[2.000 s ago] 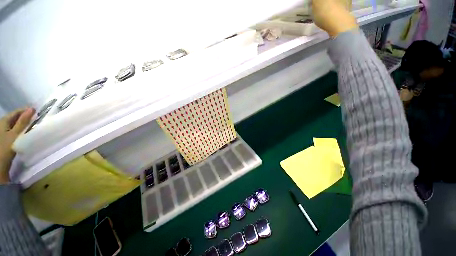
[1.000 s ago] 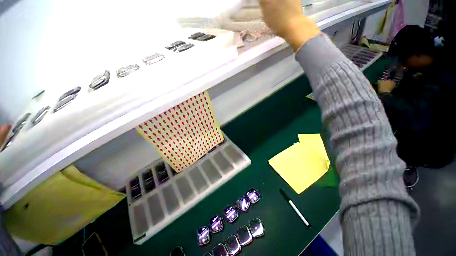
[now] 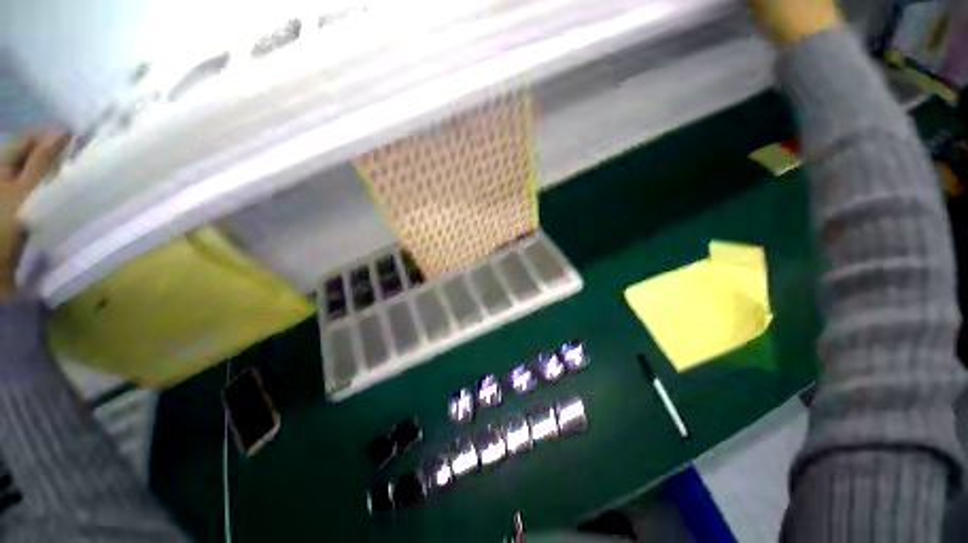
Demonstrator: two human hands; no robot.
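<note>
My left hand (image 3: 30, 180) is at the left end of the white upper shelf (image 3: 350, 119), its fingers at the tray edge on it; the view is blurred. My right hand (image 3: 796, 15) is at the top edge at the shelf's right part, partly cut off, its fingers hidden. Blurred dark pieces (image 3: 278, 38) lie along the shelf. On the green mat below are a row of purple-patterned cases (image 3: 521, 378) and a row of shiny plain-face pieces (image 3: 491, 445), with a few dark pieces (image 3: 396, 441) at their left.
A slotted compartment tray (image 3: 446, 313) holds dark pieces at its left. The arrow sticker sheet (image 3: 467, 191) hangs behind it. Yellow paper slips (image 3: 706, 308) and a marker pen (image 3: 666, 398) lie at right. A smartphone (image 3: 253, 412) and yellow bag (image 3: 170, 308) are at left.
The view has tilted down and shifted, showing less of the shelf top. My left hand shows again at the shelf's left end. My right hand is now at the top edge, farther right in the picture.
</note>
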